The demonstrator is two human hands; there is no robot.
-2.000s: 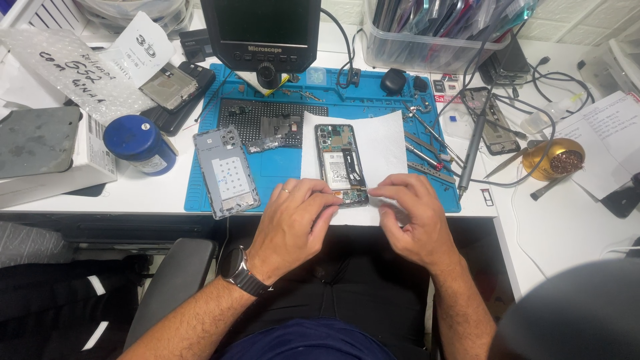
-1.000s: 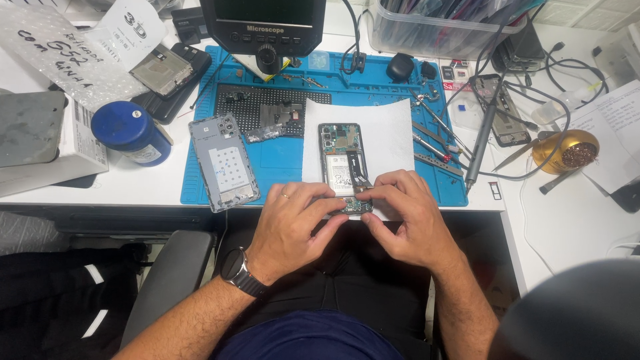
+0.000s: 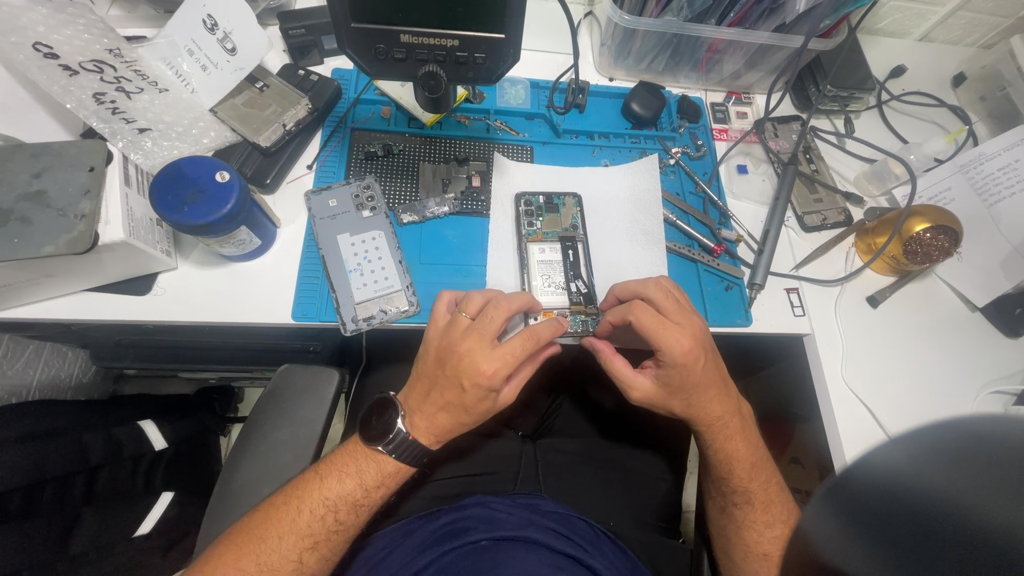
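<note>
An opened smartphone [image 3: 552, 264] lies on a white paper sheet [image 3: 628, 240], its circuit board, battery and black flex cable exposed. My left hand [image 3: 480, 356], with a ring and a watch on that arm, has its fingertips on the small lower board [image 3: 582, 323] at the phone's near end. My right hand [image 3: 668, 344] holds the phone's lower right corner between thumb and forefinger. The grey phone back cover [image 3: 362, 252] lies to the left, inner side up. Small phone parts [image 3: 452, 180] rest on a black perforated pad [image 3: 508, 156].
A blue silicone mat [image 3: 448, 264] lies under the work. Around it are a blue jar [image 3: 210, 208], a microscope with a screen [image 3: 432, 48], tweezers [image 3: 704, 260], a grey soldering iron [image 3: 774, 224], a golden tip cleaner [image 3: 908, 240], a plastic bin [image 3: 712, 56] and another phone frame [image 3: 808, 176].
My right hand has moved from the lower board to the phone's lower right corner. My left fingertips stay at the phone's near end.
</note>
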